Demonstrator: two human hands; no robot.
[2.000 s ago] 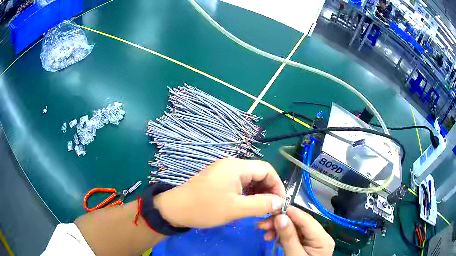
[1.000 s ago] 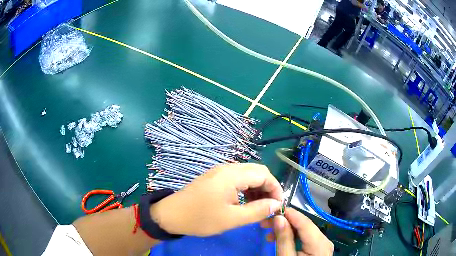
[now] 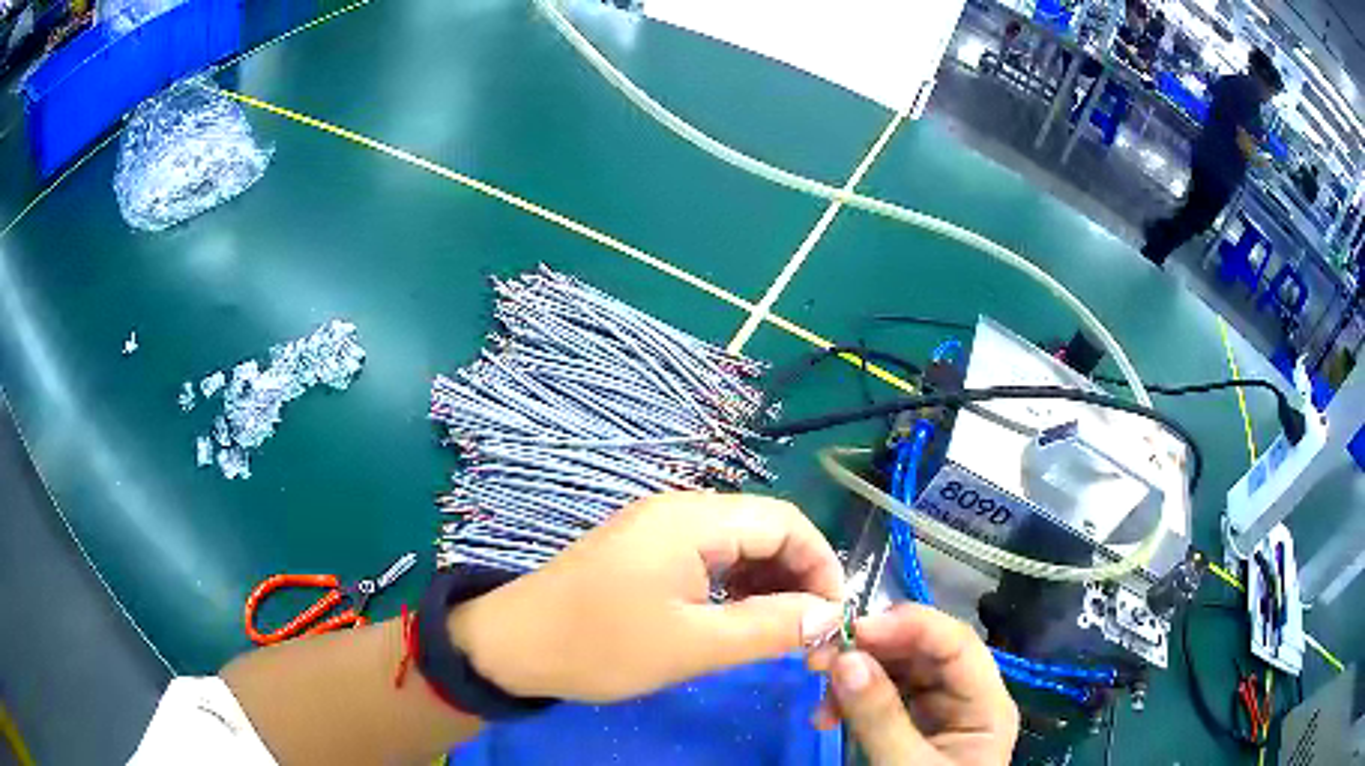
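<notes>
My left hand, with a black wristband, pinches the fine coloured inner wires at a cable tip between thumb and forefinger. My right hand pinches the same wires from the right, fingertips close to the left ones. The fingers hide most of the cable. The work is held over the right edge of the blue tray. A pile of grey cables lies beyond my left hand. Orange-handled scissors lie to the left, above my forearm.
Clear connectors lie loose at the left, with a clear plastic bag beyond. The silver machine marked 809D, with blue hoses and a black cord, stands at the right. A pale tube crosses the table. A person is in the background.
My right hand has shifted slightly up and its fingers are repositioned on the wires. My left hand stays nearly still. The background person has moved right.
</notes>
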